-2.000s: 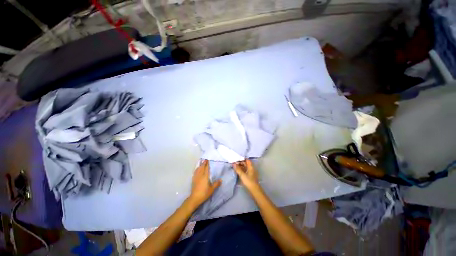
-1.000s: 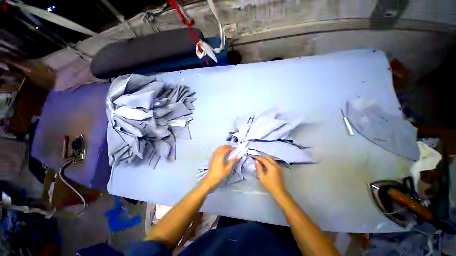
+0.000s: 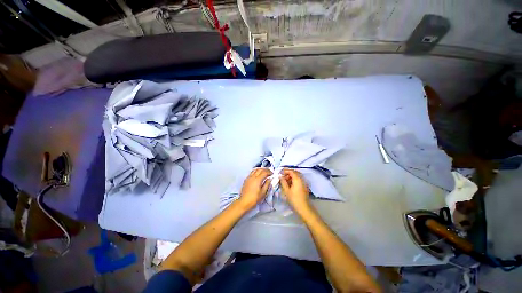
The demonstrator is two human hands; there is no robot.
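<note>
A bundle of light blue-grey cut pieces [image 3: 306, 153] lies fanned out on the pale blue pressing table [image 3: 366, 214]. A thin white fabric tie strip [image 3: 275, 176] is at its cinched middle. My left hand [image 3: 256, 186] and my right hand [image 3: 294, 187] are close together there, with fingertips pinching the strip from both sides. The fingertips partly hide the strip. A larger pile of fanned blue-grey cut pieces [image 3: 154, 140] lies at the table's left end.
A steam iron [image 3: 438, 232] stands at the table's right front corner. A curved grey piece [image 3: 415, 154] and a small white stick-like item [image 3: 382, 150] lie at the right. A dark sleeve board [image 3: 163, 57] is behind. A second iron [image 3: 59, 169] is on the purple surface at far left.
The pieces lay flatter two seconds ago, with my hands apart at their near edge. They are now gathered and cinched, and my hands are together at the middle. The camera view has shifted.
</note>
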